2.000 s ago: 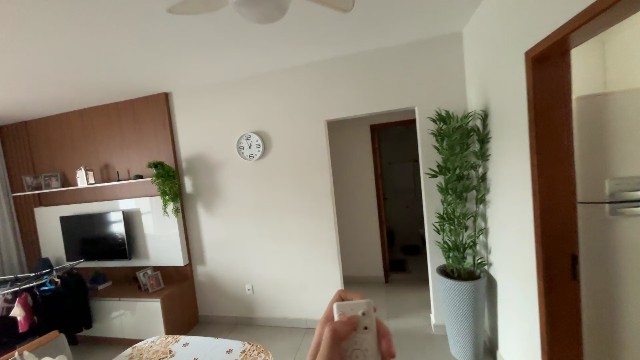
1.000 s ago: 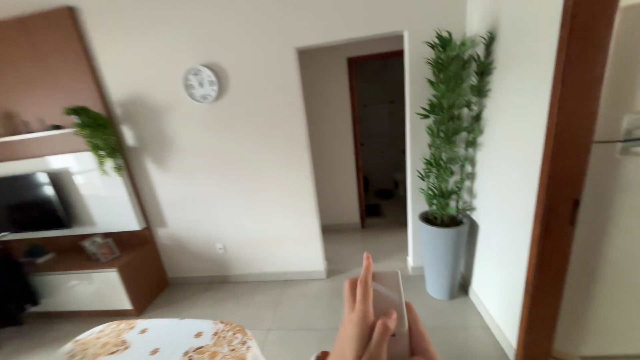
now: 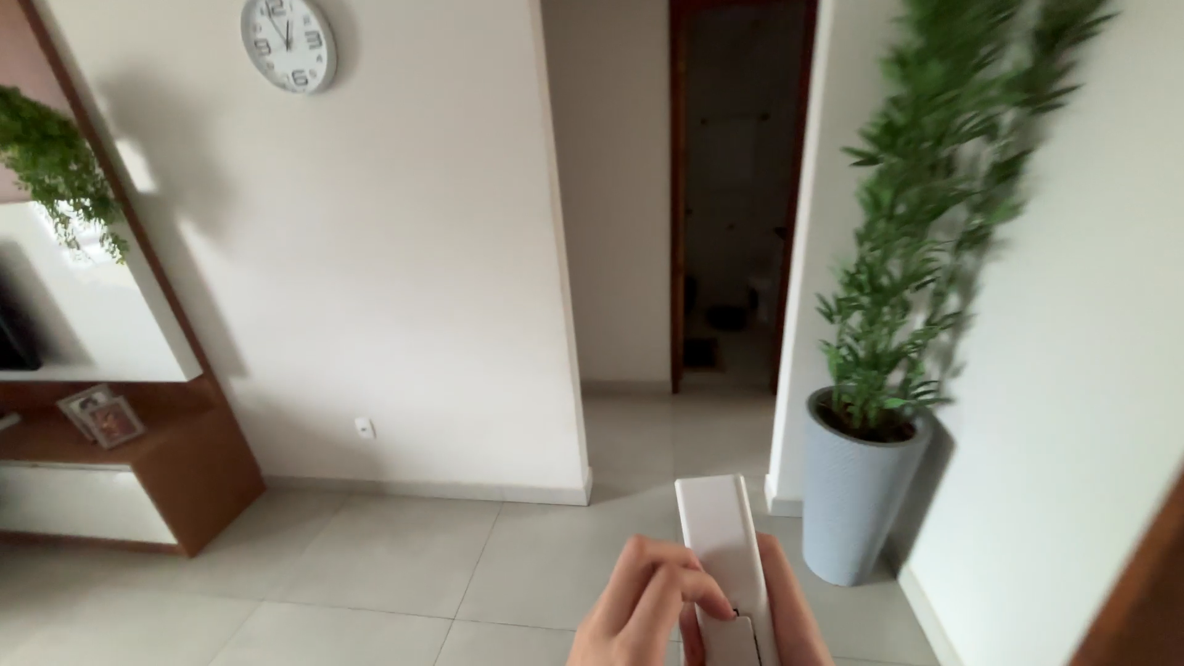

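A white remote control [image 3: 726, 536] points up and away at the bottom of the head view, its plain back showing. A seam, which looks like the edge of a battery cover [image 3: 731, 643], crosses its lower part. My left hand [image 3: 647, 597] is at its left side, with bent fingers over the back and a fingertip at the seam. Around the right side, my right hand [image 3: 791, 601] holds the remote; most of this hand is hidden behind it or cut off by the frame.
A tall green plant in a grey pot [image 3: 860, 499] stands right of a doorway [image 3: 731, 231]. At left are a wooden TV unit [image 3: 199, 462] with picture frames [image 3: 102, 416] and a hanging plant [image 3: 55, 166]. A round clock [image 3: 289, 42] hangs on the wall above an outlet [image 3: 365, 428].
The remote's button side showed two seconds ago; now its back does. My left fingers, one of them raised a second ago, are now bent onto the back. The view has tilted down.
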